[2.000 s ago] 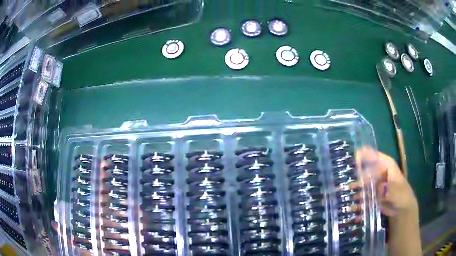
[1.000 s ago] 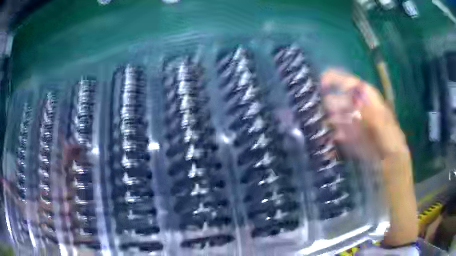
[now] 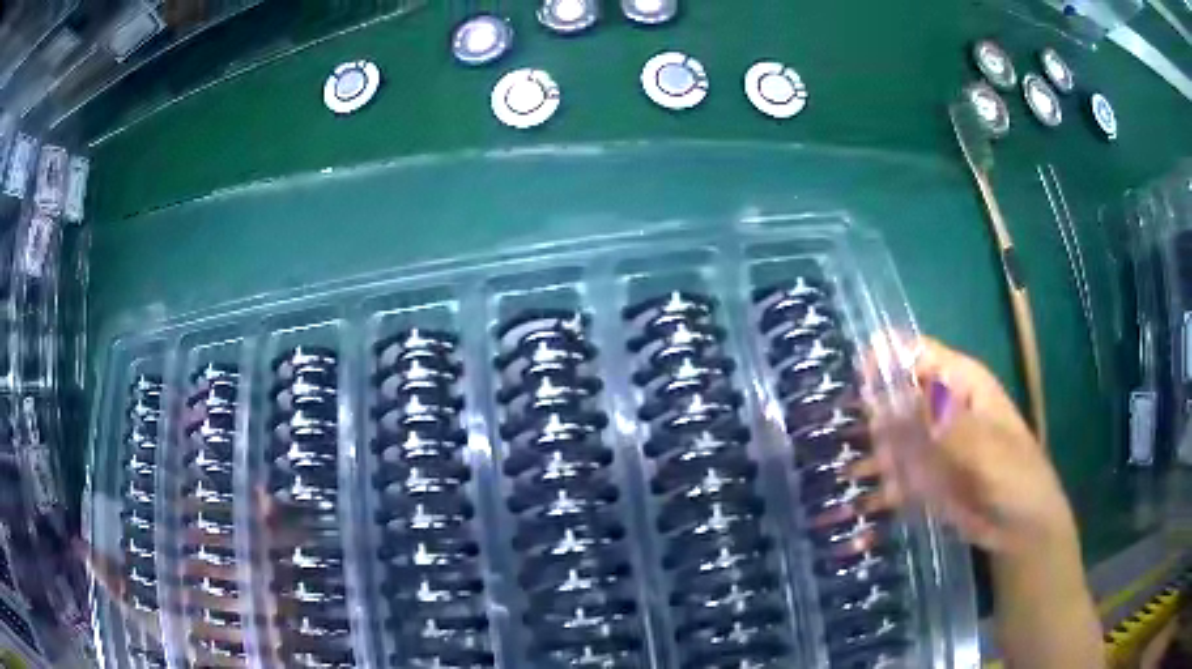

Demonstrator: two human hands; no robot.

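Observation:
A large clear blister tray point(image 3: 490, 451) fills the lower view, with seven channels of black discs with silver centres standing on edge. It is tilted, its right side higher, and its near end is cut off by the frame. My right hand point(image 3: 987, 451) grips its right edge, thumb outside and fingers seen through the plastic beneath. My left hand point(image 3: 111, 569) shows only faintly through the plastic at the left edge, its fingers under the left channels; most of it is hidden.
Loose round parts point(image 3: 526, 98) lie flat on the green mat point(image 3: 262, 170) beyond the tray, with a smaller cluster point(image 3: 1042, 99) at upper right. A brush point(image 3: 1010, 275) and tweezers point(image 3: 1072, 248) lie at right. Tray stacks stand left and right point(image 3: 1163, 340).
The tray, close and blurred a second ago, is now lower in view and sharper, and the loose parts show again. My right hand has moved down and still holds the right edge.

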